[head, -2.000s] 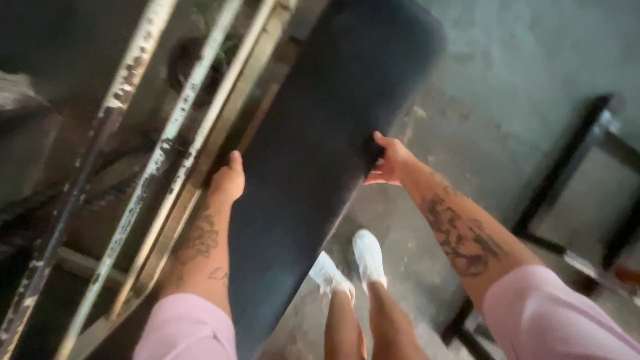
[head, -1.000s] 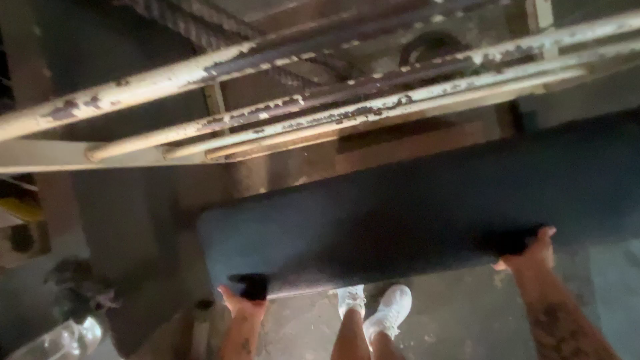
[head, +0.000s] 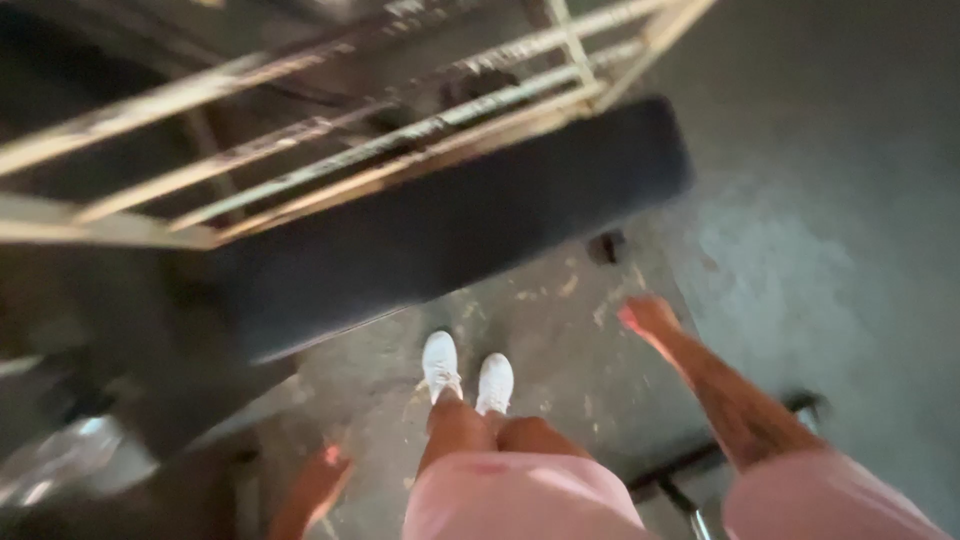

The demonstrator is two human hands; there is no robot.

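Observation:
A long black padded bench (head: 457,225) lies across the middle of the view, close alongside a metal rack with chipped paint (head: 390,142). My right hand (head: 651,319) is below the right part of the bench, apart from it, with nothing seen in it; its fingers are blurred. At the lower left, my left hand (head: 330,461) hangs clear of the bench. It is blurred too, and I see nothing in it. Both white shoes (head: 441,360) stand on the floor between my hands, just below the bench's near edge.
A dark metal frame (head: 675,469) stands on the floor at the lower right, near my right forearm. Blurred clear, shiny material (head: 82,457) lies at the lower left. The rack's bars reach over the upper left of the concrete floor (head: 795,247).
Both hands have let go of the black bench, which they held by its near edge a second ago. The bench is now close against the rack's bars. The view has turned strongly.

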